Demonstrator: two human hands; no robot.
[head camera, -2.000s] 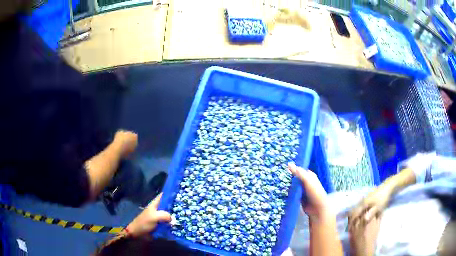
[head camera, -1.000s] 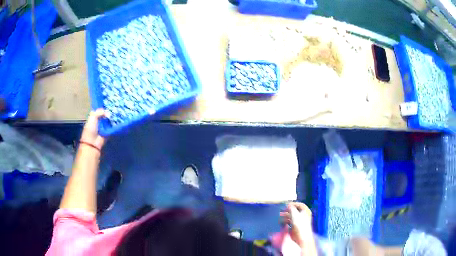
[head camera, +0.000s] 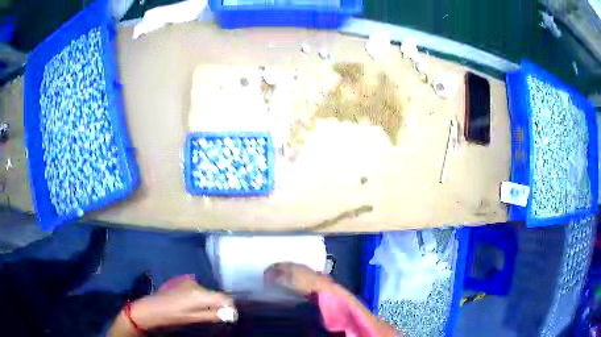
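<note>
A large blue tote (head camera: 125, 155) full of small blue-and-white parts stands on the bench at the left. A small blue tray (head camera: 230, 192) of similar parts sits on the bench, left of centre. My left hand (head camera: 181, 306), with a red band at the wrist, is low in the picture, below the bench edge and clear of the tote. A white covering or small white thing shows at its fingertips. My right hand (head camera: 293, 276) is blurred over a white padded surface (head camera: 263, 247). Whether either hand holds something cannot be told.
A brown pile (head camera: 369, 99), a thin stick (head camera: 447, 155) and a dark phone (head camera: 477, 108) lie on the cardboard-covered bench (head camera: 408, 204). Blue bins stand at the back (head camera: 283, 20), at the right end (head camera: 519, 145) and below the bench (head camera: 463, 283). A green conveyor runs behind.
The tote, first held in both hands, then by my left hand over the bench, now rests at the left. My left hand has let go and come down. The view has moved closer to the bench.
</note>
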